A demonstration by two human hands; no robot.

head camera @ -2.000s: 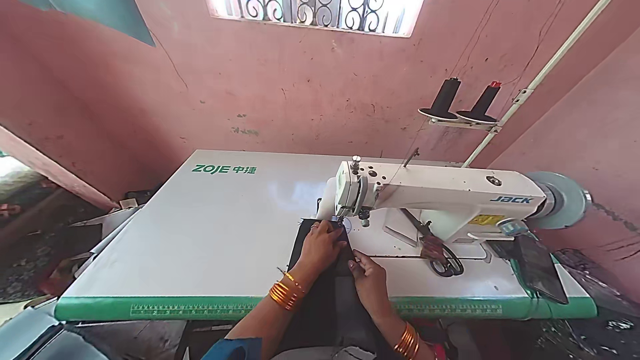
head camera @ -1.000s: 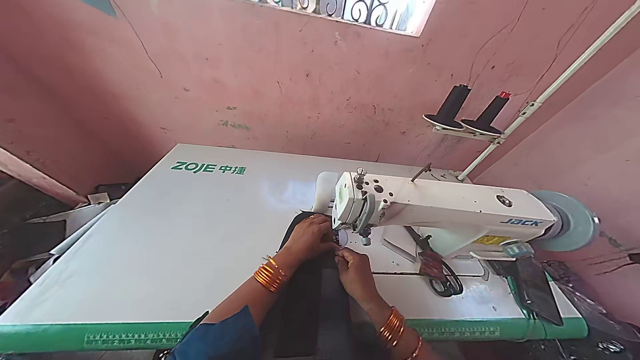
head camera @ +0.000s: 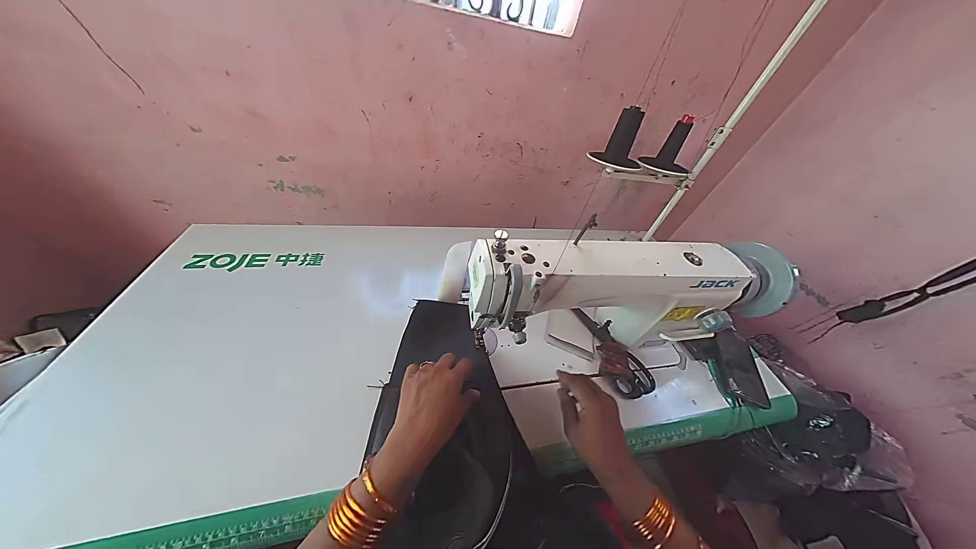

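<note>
Black fabric (head camera: 438,328) lies on the white table under the needle end of a white Jack sewing machine (head camera: 633,274) and hangs over the front edge. My left hand (head camera: 435,400) rests on top of the fabric, a little in front of the presser foot (head camera: 479,339), its fingers bent and slightly spread. To the right of the cloth, my right hand (head camera: 591,415) is off the fabric, with thumb and forefinger apart and nothing seen between them. Both wrists wear gold-coloured bangles.
Scissors (head camera: 625,370) lie under the machine arm. A dark phone-like device (head camera: 740,370) sits at the table's right end. Two black thread cones (head camera: 624,137) stand on a holder behind. Plastic-wrapped dark material (head camera: 831,442) is at the right, below the table (head camera: 267,381).
My right hand has left the fabric beside the needle and moved right. My left hand now lies nearer the front, and more of the fabric shows beyond it. The view has shifted.
</note>
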